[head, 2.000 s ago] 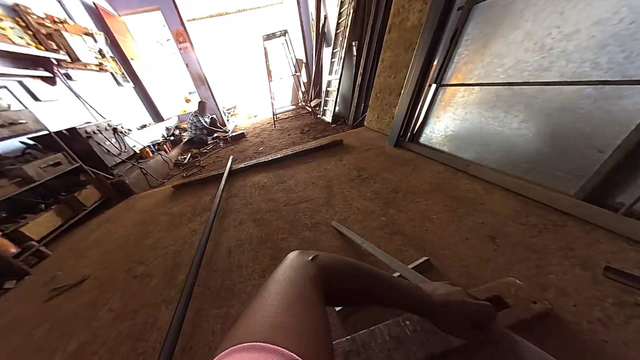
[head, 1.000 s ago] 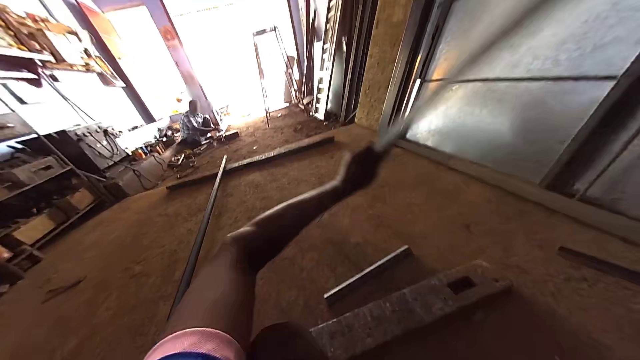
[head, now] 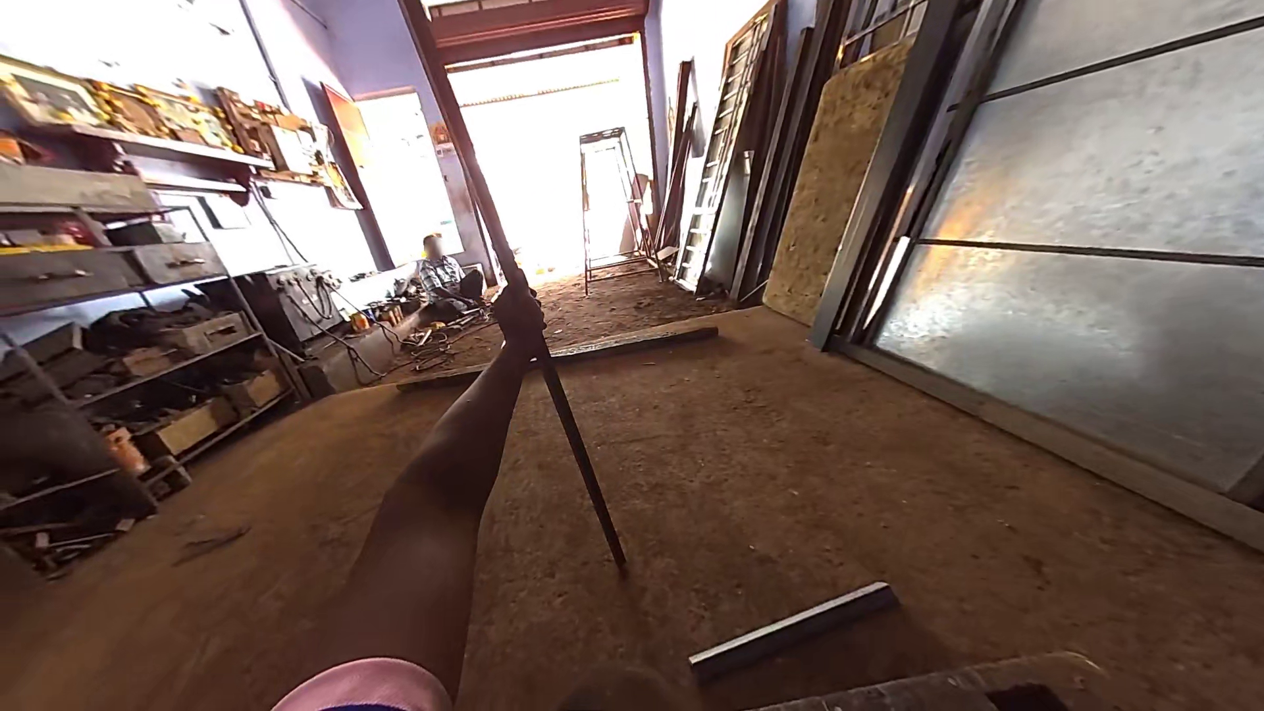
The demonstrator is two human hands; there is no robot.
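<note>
A long, thin, dark metal bar (head: 578,449) stands steeply tilted, and my left hand (head: 519,314) is closed around it at mid-length. Its lower end meets the brown floor, while the upper part runs past the top edge of the view. My left arm is stretched forward, with a pink sleeve cuff low in the picture. On the floor to the right of the bar's foot lies a short grey metal bar (head: 793,630). Part of a heavy, worn beam (head: 918,691) with a dark opening shows at the bottom edge. My right hand is out of view.
A long beam (head: 632,346) lies across the floor ahead. Shelves with boxes (head: 193,425) line the left wall; a person (head: 439,276) sits beyond, near cables. A metal stand (head: 585,212), a leaning ladder (head: 716,168), a board (head: 839,178) and framed metal sheets (head: 1086,326) stand ahead and right.
My left hand has swung left from the right side, where it held a blurred bar a second ago. It now grips a dark bar. The dark bar lying on the left floor earlier is no longer there.
</note>
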